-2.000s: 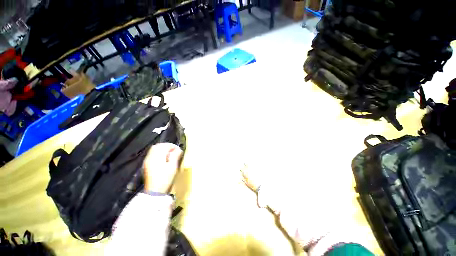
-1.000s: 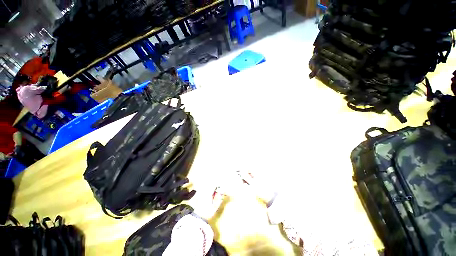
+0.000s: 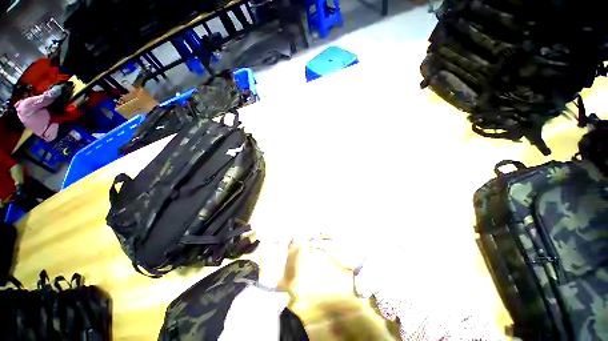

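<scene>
A camouflage backpack piece (image 3: 203,303) lies at the near edge, partly under my left sleeve and cut off below. My left hand (image 3: 272,263) is beyond it, over the table. My right hand (image 3: 337,252) is a little to its right. Both hands are washed out by glare, and their fingers and anything between them cannot be made out. A dark camouflage backpack (image 3: 190,200) with black straps and a small white tag lies beyond my left hand, untouched.
Another camouflage backpack (image 3: 567,246) lies at the right. Stacked backpacks (image 3: 507,66) stand at the far right. Black bags (image 3: 60,313) are at the near left. Beyond the wood-grain table (image 3: 73,226) are a blue crate (image 3: 100,150), a blue stool (image 3: 331,62) and a seated person in pink (image 3: 37,113).
My left hand has moved off the tagged backpack, down to the near backpack and then forward past it. The near backpack now shows more. The view has shifted a little.
</scene>
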